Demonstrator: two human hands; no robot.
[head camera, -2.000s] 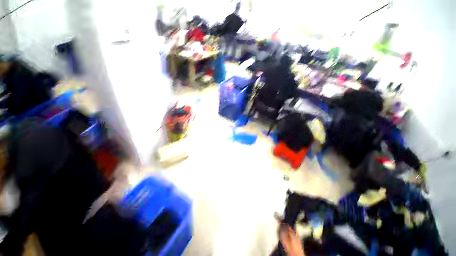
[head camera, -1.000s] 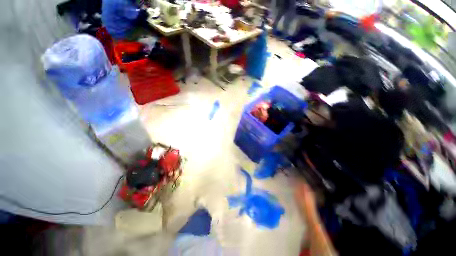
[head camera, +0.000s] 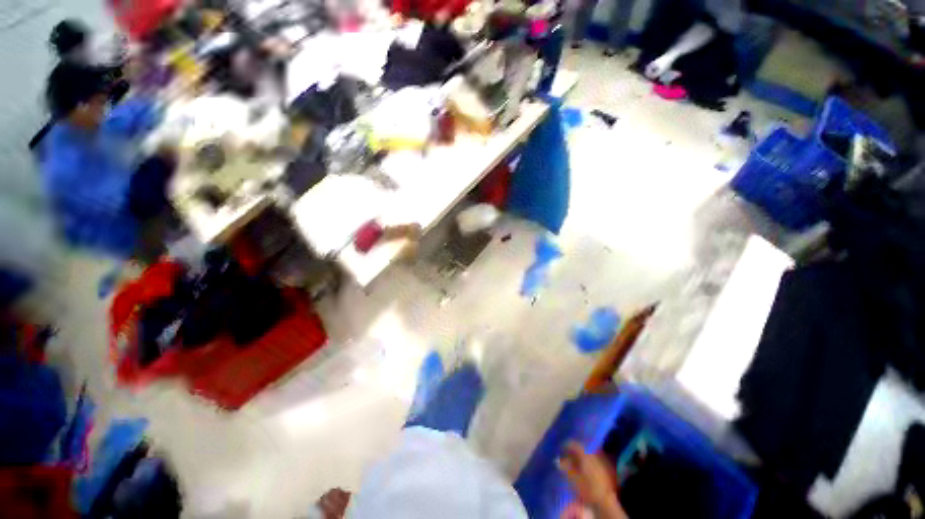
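A skin-toned hand, apparently my right hand (head camera: 593, 482), is blurred at the bottom edge, in front of a blue crate (head camera: 573, 436). Its fingers are unclear, and I cannot tell if it touches or holds anything. The crate has dark contents. A small brown patch (head camera: 335, 502) at the bottom edge may be part of my left hand, but it is cut off and too blurred to tell. A pale rounded shape (head camera: 436, 482), perhaps my clothing, lies between them, with a dark blue shape (head camera: 451, 398) just beyond.
A red crate (head camera: 259, 355) with dark cloth stands at left. A person in blue (head camera: 91, 188) is behind it. A cluttered pale table (head camera: 456, 182) stands ahead. Blue scraps (head camera: 595, 329) lie on the floor. Another blue crate (head camera: 786, 177) and black cloth (head camera: 811, 355) are at right.
The view has moved forward past the water dispenser and turned. The pale table and red crate are nearer, and a blue crate is now at the bottom by the right hand.
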